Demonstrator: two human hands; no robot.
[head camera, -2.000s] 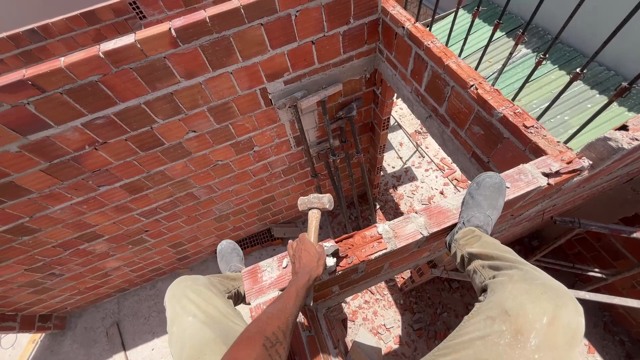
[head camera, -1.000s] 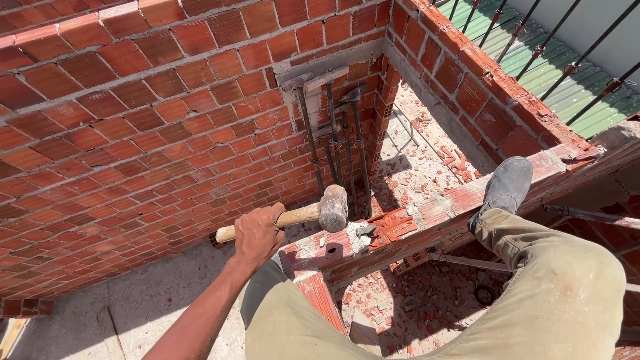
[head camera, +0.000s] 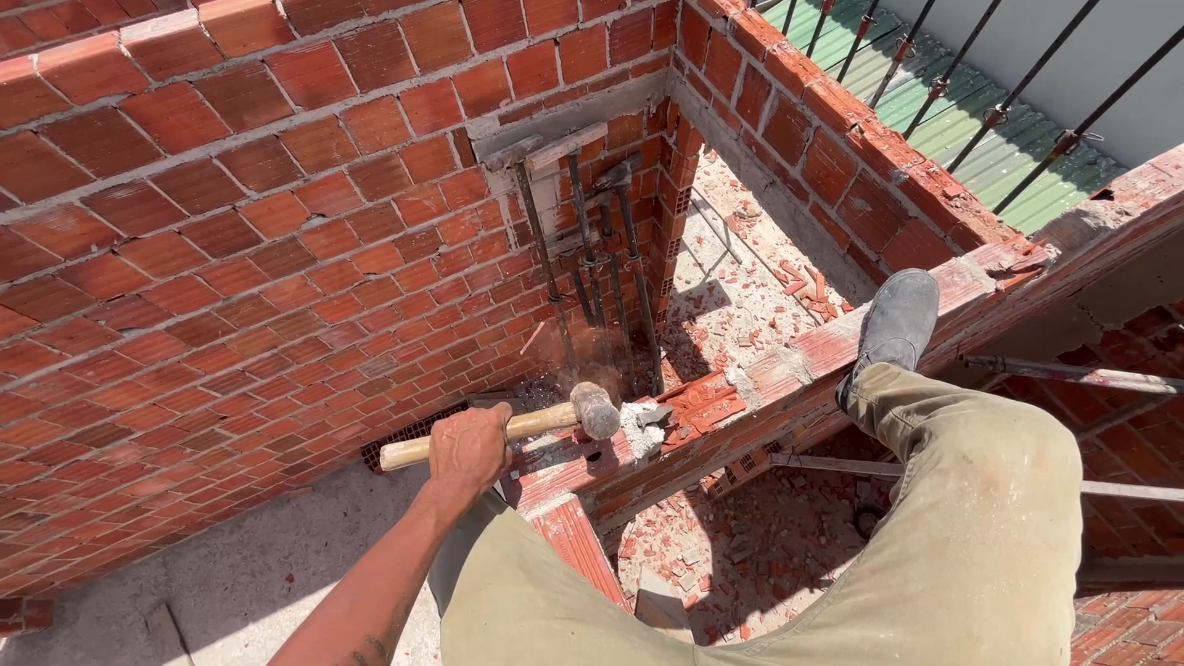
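Observation:
My left hand (head camera: 470, 449) is closed around the wooden handle of a sledgehammer (head camera: 595, 411), whose metal head points right. That head is over the broken top of a narrow hollow-brick wall (head camera: 573, 467), beside a patch of crumbled mortar (head camera: 645, 430). Dust hangs in the air behind it, and a small brick chip (head camera: 532, 339) is above the dust. Shattered red brick pieces (head camera: 700, 407) lie on the wall to the right of the mortar. My right hand is out of view.
My shoe (head camera: 899, 319) rests on the wall top at right. Rubble (head camera: 740, 546) lies far below on both sides of it. Metal props (head camera: 592, 259) stand near the tall brick wall (head camera: 277, 213). Upright rebar (head camera: 994, 116) rises beyond the right-hand wall, before green corrugated sheeting (head camera: 1045, 166).
Two seconds ago the sledgehammer pointed away from me; it then swung to lie sideways, head right. Since one second ago its head has come down by the wall top, and dust and a chip have appeared.

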